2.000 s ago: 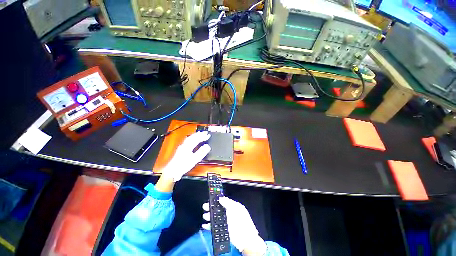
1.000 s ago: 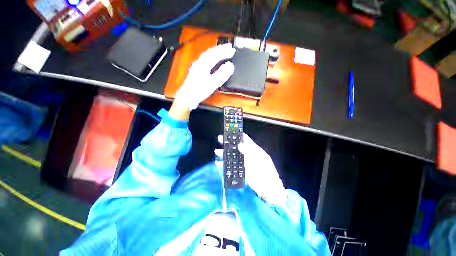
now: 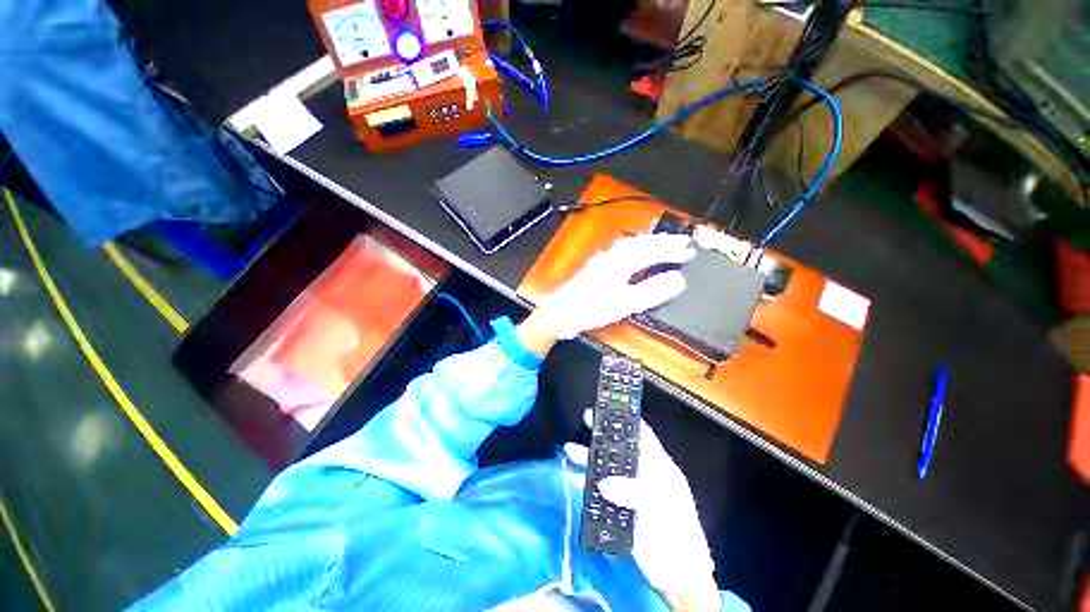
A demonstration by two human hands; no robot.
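Note:
A flat dark set-top box (image 3: 714, 305) lies on the orange mat (image 3: 798, 395), its far edge against plugs and black leads. My left hand (image 3: 616, 287), in a white glove, rests on the box's left side, thumb and fingers apart; whether it grips the box cannot be told. My right hand (image 3: 663, 508), also gloved, holds a long black remote control (image 3: 613, 454) in front of the bench edge, thumb on its lower buttons. A second dark box (image 3: 494, 195) lies on the bench left of the mat.
An orange tester (image 3: 418, 102) with dials stands at the back left. A blue cable (image 3: 574, 158) loops from it to the mat. A blue pen (image 3: 934, 421) lies at the right. A dark tray with red sheets (image 3: 347, 317) is at lower left. Hanging blue cloth (image 3: 90, 120) is upper left.
The view has turned, so the bench now slants and the tester shows fully. My left hand remains at the box. My right thumb now lies over the remote's lower buttons.

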